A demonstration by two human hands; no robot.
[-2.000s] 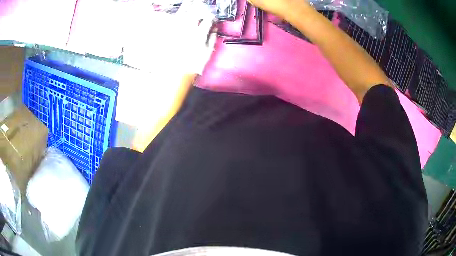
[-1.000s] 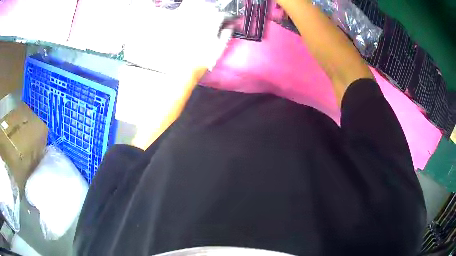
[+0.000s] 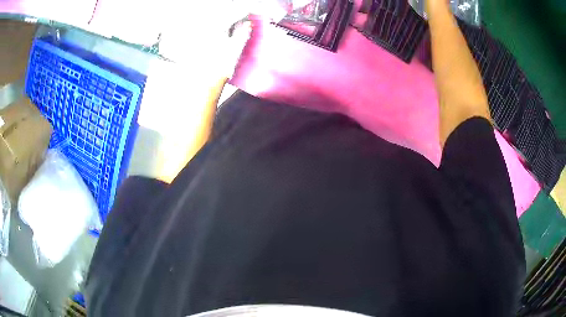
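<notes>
Black frame-like parts [image 3: 338, 28] lie at the top of the pink mat [image 3: 366, 93], more of them [image 3: 394, 28] just to the right. A clear plastic bag [image 3: 307, 11] lies over or around the left ones. My left hand [image 3: 233, 43], in a white glove, is left of these parts; it is overexposed, so its fingers and any hold cannot be made out. My right forearm reaches up past the right-hand parts; the hand is cut off by the top edge. Clear plastic [image 3: 465, 11] shows beside the right wrist.
Black parts in overlapping rows [image 3: 521, 99] curve along the bench's right side, by a green surface [image 3: 546, 226]. At left are a blue plastic grid [image 3: 84, 105], a cardboard carton [image 3: 25, 145] and a white bagged bundle [image 3: 56, 207]. A dark stack [image 3: 546, 285] shows at lower right.
My right arm has swung to the right. My left hand has moved left, away from the black parts. More black parts now show between the arms. The view has shifted slightly.
</notes>
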